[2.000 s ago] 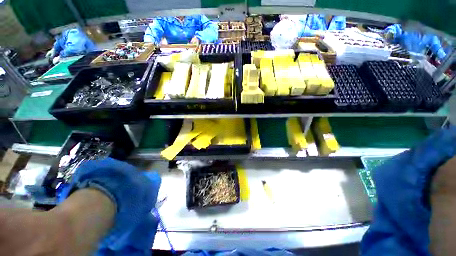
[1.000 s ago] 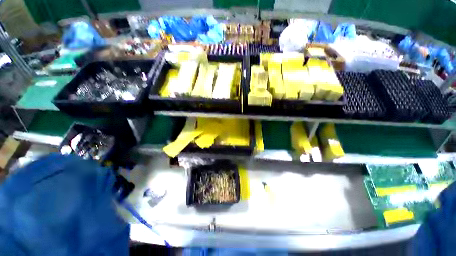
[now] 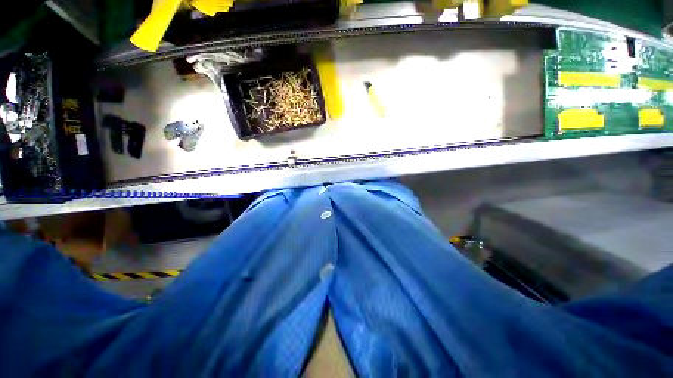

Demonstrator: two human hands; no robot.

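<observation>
Neither of my hands is in the picture; only blue sleeves and the blue coat show at the bottom. Nearest in front of me, a small black parts bin (image 3: 240, 114) with a heap of thin brass-coloured pins (image 3: 288, 102) stands on the pale work surface. A yellow strip (image 3: 329, 85) lies along its right side. A green circuit board (image 3: 550, 111) with yellow strips (image 3: 588, 79) on it lies at the far right. Small silvery-grey metal parts (image 3: 184, 134) lie left of the bin.
Black finger cots (image 3: 134, 139) lie left. A large black bin (image 3: 68, 148) with silvery parts is at the left edge. A chain conveyor rail (image 3: 354, 158) and a coiled blue cord (image 3: 133, 195) run along the front. A grey box-like surface (image 3: 590, 229) is below right.
The view has tilted down, so the shelves have mostly left the top and my coat fills the bottom. The left wrist seen two seconds ago is out of view. More of the circuit board shows.
</observation>
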